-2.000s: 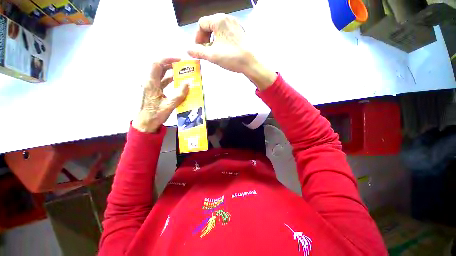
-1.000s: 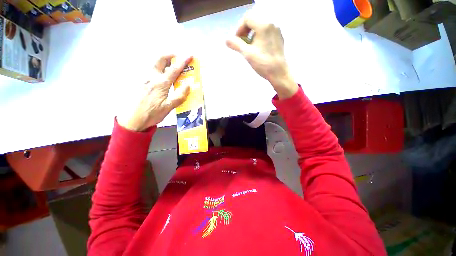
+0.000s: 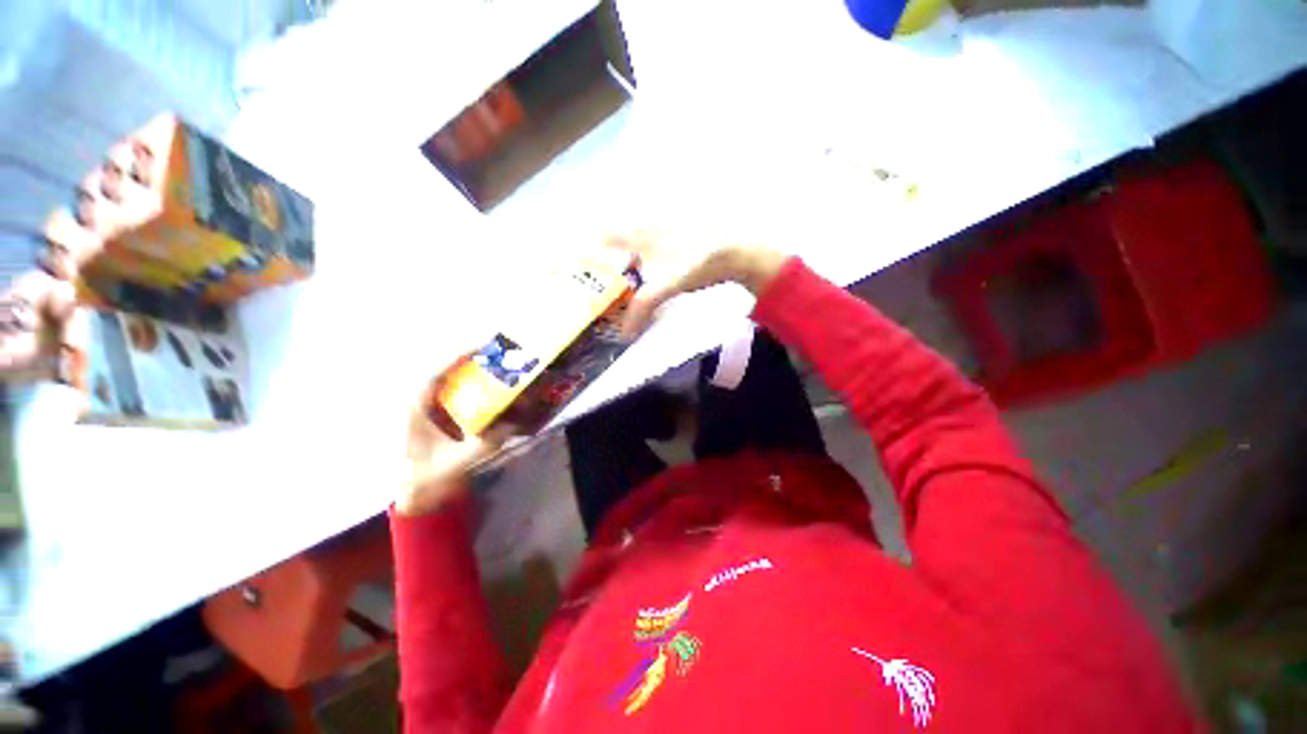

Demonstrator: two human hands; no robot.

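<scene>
An orange and black retail box (image 3: 552, 351) lies tilted between my hands over the table's front edge. Its yellow-orange narrow side and part of a dark printed face show. My left hand (image 3: 437, 445) grips its lower left end. My right hand (image 3: 674, 284) is at its upper right end, with the fingers partly washed out by glare; it seems to hold that end. The box looks closed, but its end flaps are hidden by my hands.
An open outer carton (image 3: 538, 115) with a dark inside and something orange in it stands beyond the box. Stacked retail boxes (image 3: 215, 215) stand at the left. A blue and yellow roll (image 3: 896, 12) is at the top edge. Red stools (image 3: 1068, 287) are below the table.
The view has turned and shifted left. The retail box has gone from upright to slanted, my left hand has moved to its lower end, and my right hand has come down to its other end.
</scene>
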